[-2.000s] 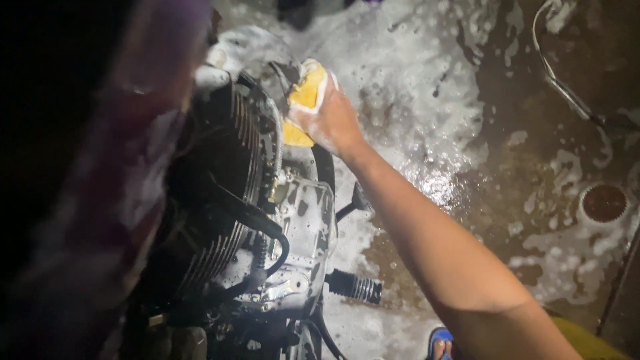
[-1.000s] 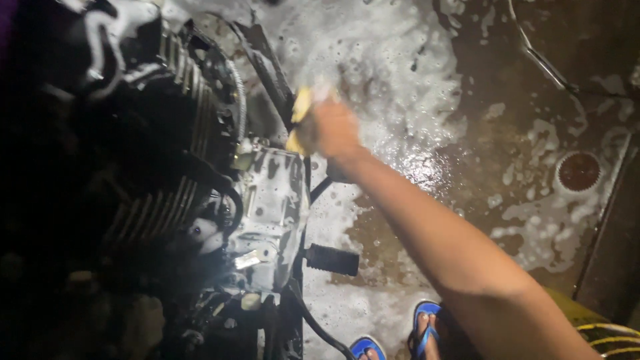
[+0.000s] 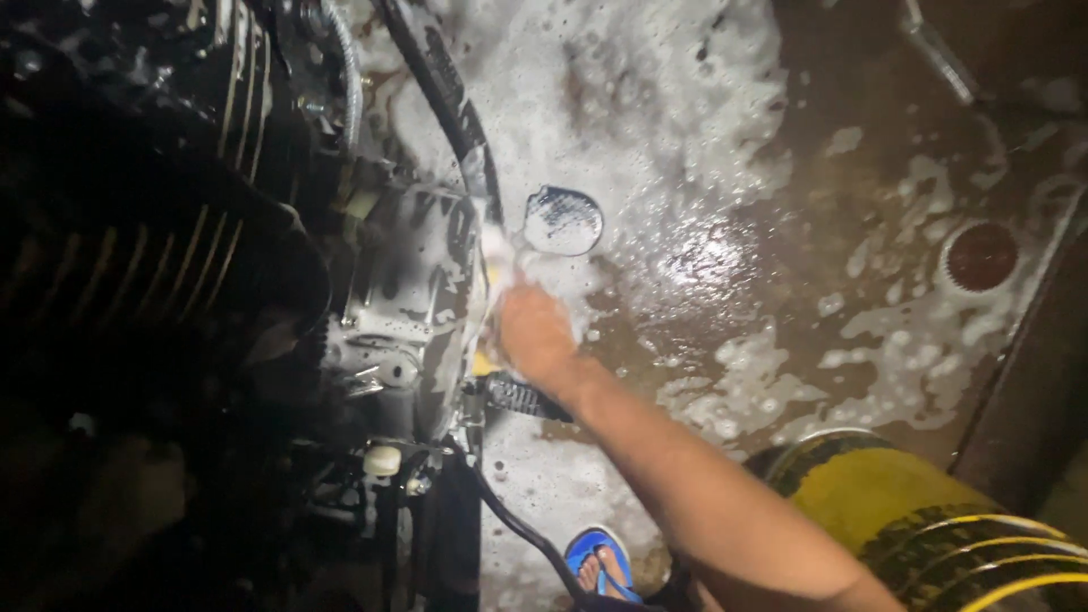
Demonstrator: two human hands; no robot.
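My right hand is closed on a yellow sponge, largely hidden by the fingers and blurred. The sponge lies against the outer edge of a soapy metal engine cover on what looks like a motorcycle. Just below the hand a ribbed black footpeg sticks out. A black tube with suds on it runs down to the cover from above. Dark cooling fins show at the left. My left hand is out of view.
Foam and water cover much of the floor. A foamy rounded dark pedal or plate is above the hand. At the right are a round drain and a yellow-and-black rounded object. A foot in a blue flip-flop stands below.
My right hand has moved down along the machine with the sponge, from near the curved tube to the engine cover's edge by the footpeg. The view has shifted.
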